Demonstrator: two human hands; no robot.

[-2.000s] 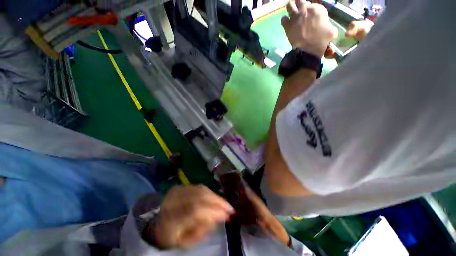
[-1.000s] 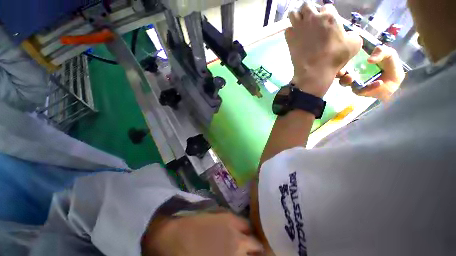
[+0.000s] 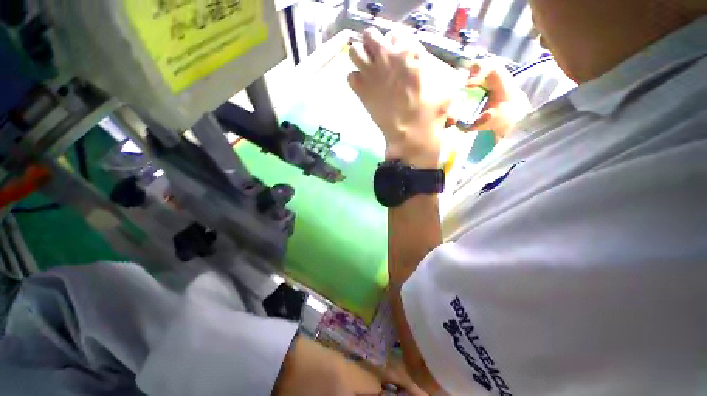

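Observation:
My left hand point(image 3: 329, 374) enters at the bottom edge from a pale grey sleeve; its fingers are cut off or hidden, so its grip cannot be told. My right hand cannot be made out. In front lies the large green printing screen point(image 3: 329, 244) with a small dark grid pattern point(image 3: 322, 141). A coworker's hand point(image 3: 399, 89) with a black watch point(image 3: 407, 183) is raised over it. The coworker's other hand point(image 3: 502, 100) holds a phone point(image 3: 471, 107) with a lit, greenish screen.
The grey screen printer point(image 3: 194, 174) has metal arms and black knobs point(image 3: 284, 301) at the left. A yellow warning label point(image 3: 198, 39) is close at the upper left. An orange handle point(image 3: 23, 184) shows at the left edge. The coworker's white sleeve point(image 3: 543, 286) fills the right side.
The view has shifted closer to the printer, and the yellow label has come into view. The dark red phone-like object and second hand seen low in the earliest frame no longer show clearly.

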